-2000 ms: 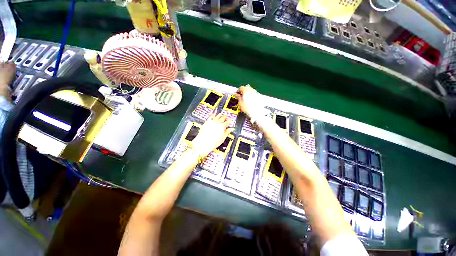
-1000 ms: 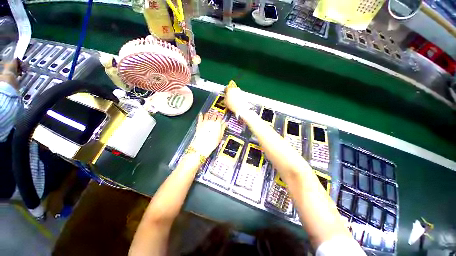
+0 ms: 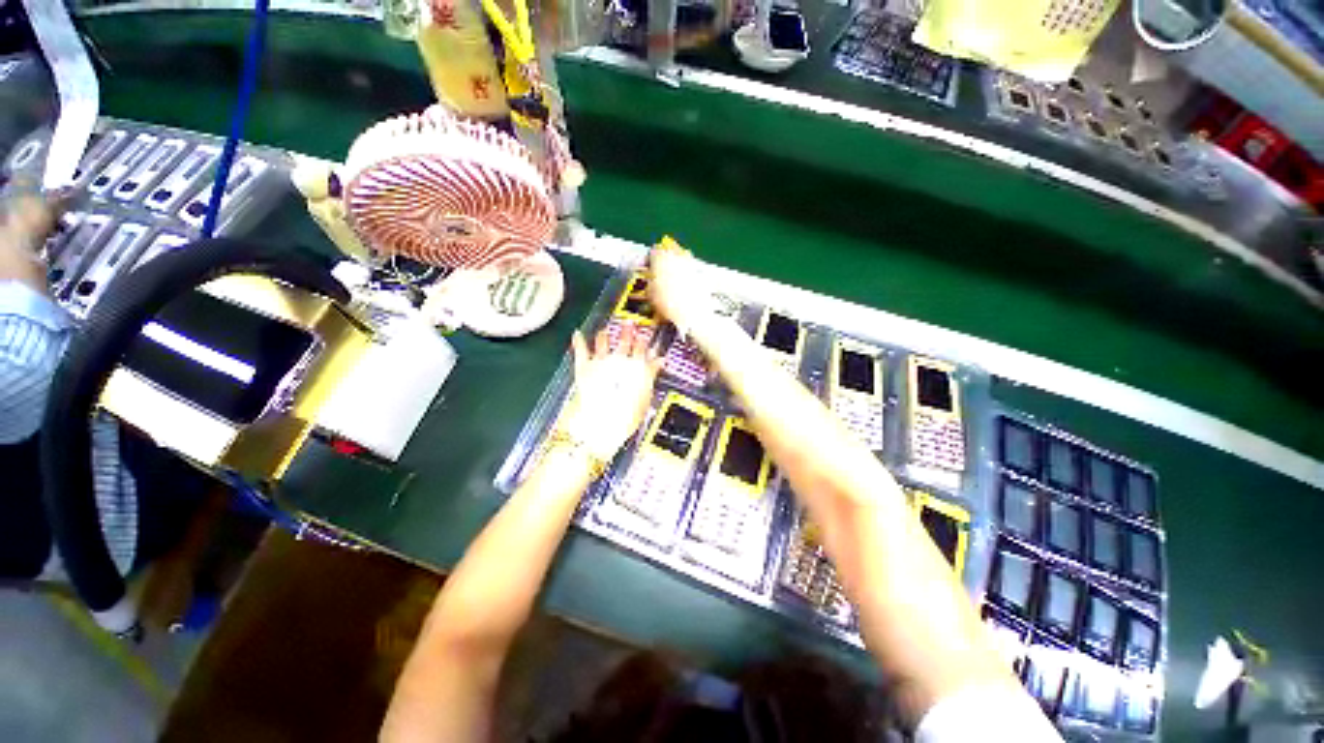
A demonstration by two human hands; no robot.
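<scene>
A clear phone tray (image 3: 678,549) holds two rows of keypad phones. My left hand (image 3: 610,389) lies with fingers apart on the keypad end of the top-left phone (image 3: 635,308). My right hand (image 3: 677,290) is at that phone's screen end, with a piece of yellow liner (image 3: 668,244) at its fingertips. Its exact grip is partly hidden. Yellow frames surround the screens of some phones, such as the front-row phone (image 3: 665,462). My right forearm covers part of the tray. A lens tray (image 3: 1077,537) of dark squares lies to the right.
A pink ribbed fan (image 3: 450,196) stands left of the phone tray. A gold-and-white box (image 3: 218,378) with a black hose is farther left. A white strip (image 3: 1133,414) edges the green conveyor. A white scrap (image 3: 1218,672) lies at right. Another person's arm (image 3: 26,312) shows at far left.
The view has shifted, so the bench sits farther right. My right hand has moved from the second back-row phone to the top-left one, with yellow liner now above its fingers. My left hand has moved leftward over the tray.
</scene>
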